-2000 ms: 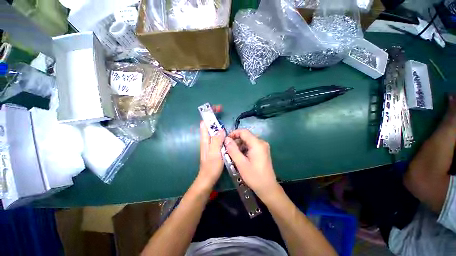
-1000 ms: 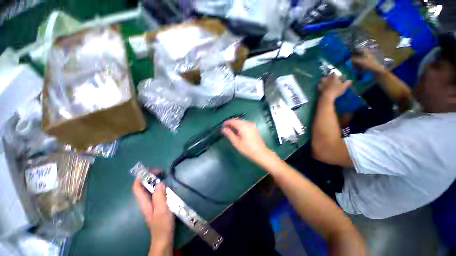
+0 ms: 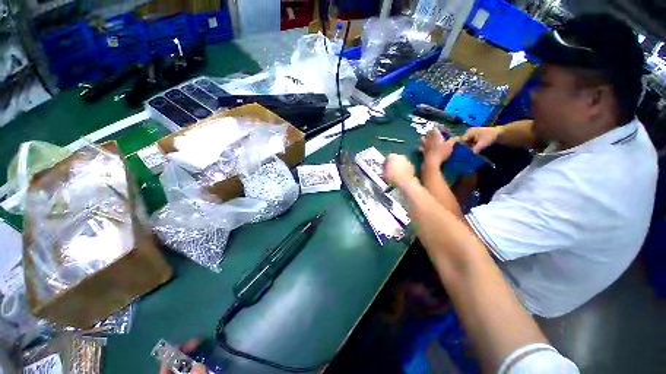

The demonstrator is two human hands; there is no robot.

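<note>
My left hand [image 3: 196, 367] is mostly cut off by the bottom edge and holds a silver perforated metal strip [image 3: 172, 356], of which only the upper end shows. My right hand [image 3: 399, 171] is stretched far forward, at the small white box [image 3: 372, 162] beside the fanned stack of loose metal strips [image 3: 371, 201]. Its fingers are bent and small in view; I cannot tell whether they pinch anything. The black electric screwdriver [image 3: 274, 259] lies on the green bench, its bit pointing away from me.
Another small white box [image 3: 319, 177] stands left of the strips. Clear bags of small hardware [image 3: 191, 235] and open brown boxes [image 3: 139, 270] are at left. The screwdriver cord [image 3: 248, 353] loops near the front edge. A person in a white shirt [image 3: 584, 226] sits at right, handling a blue part.
The view has swung right and up. My right hand has left the metal strip, passed over the screwdriver and reached the small white box. My left hand has sunk to the bottom edge with the strip.
</note>
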